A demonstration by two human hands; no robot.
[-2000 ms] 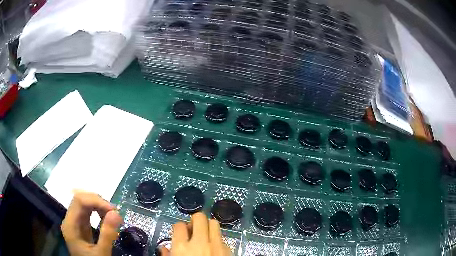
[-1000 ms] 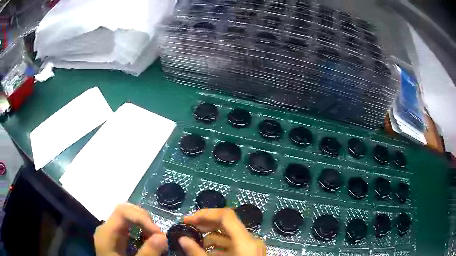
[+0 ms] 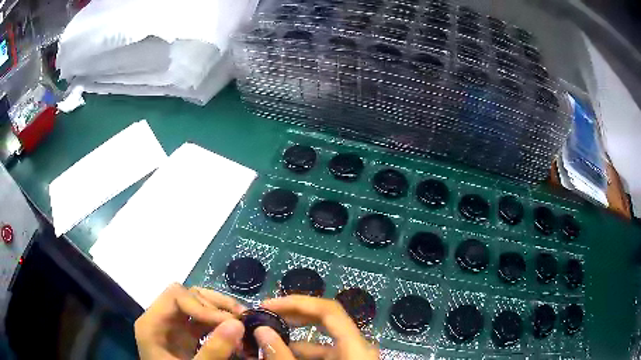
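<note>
A round black part (image 3: 264, 329) is held between my two hands at the bottom centre, over the front of the open blister tray. My left hand (image 3: 186, 325) pinches its left edge with thumb and finger. My right hand (image 3: 316, 327) holds its right side, thumb on its face. Both hands are cut off by the bottom edge. The clear blister tray (image 3: 277, 235) lies flat with rows of black discs in its pockets. Two white sheets lie left of it: a larger white sheet (image 3: 179, 211) and a smaller white sheet (image 3: 105, 176).
Stacked blister trays (image 3: 393, 84) stand behind the open tray. A translucent white pile (image 3: 140, 60) is at back left, with a red parts box (image 3: 35, 130) near it. Papers with a blue-covered pack (image 3: 585, 151) lie on a brown board at right. A pale machine (image 3: 15, 228) edges in at left.
Two seconds ago my hands were apart, low over the tray. They have come together on a black disc. From one second ago the left hand's fingers have closed in on it. The view has shifted left.
</note>
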